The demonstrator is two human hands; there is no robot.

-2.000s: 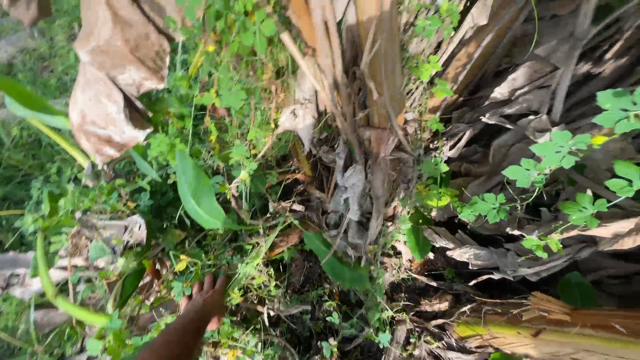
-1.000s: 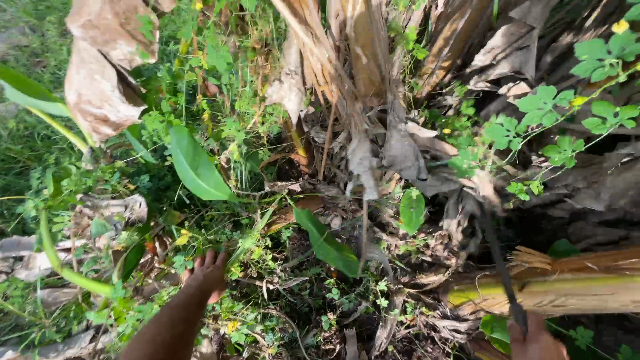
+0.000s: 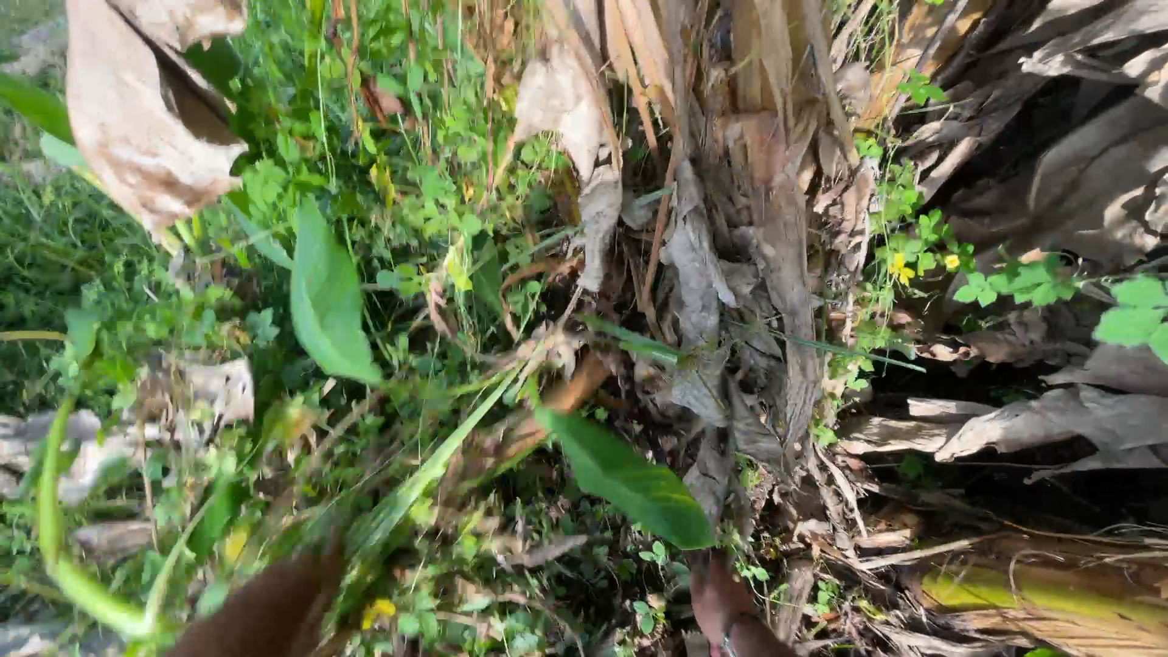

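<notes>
My left hand, blurred at the lower left, grips a bunch of long green grass blades that stretch up and right from it. My right hand is low, right of centre, just under a broad green leaf, with a band at its wrist. It is closed on a long-bladed knife, mostly hidden; a dark narrow part shows above the fingers. Dry, peeling sheaths hang around an upright plant stem above, and withered leaf strips reach down close to the right hand.
A large dried leaf hangs at the upper left, above a curved green stalk. Heaped dry leaves fill the right side, over a cut yellow-green trunk piece. Vine leaves trail across at the right.
The left hand, spread with fingers apart one second ago, now holds grass. My right hand has moved left with the knife, from the lower right to below the dry stem.
</notes>
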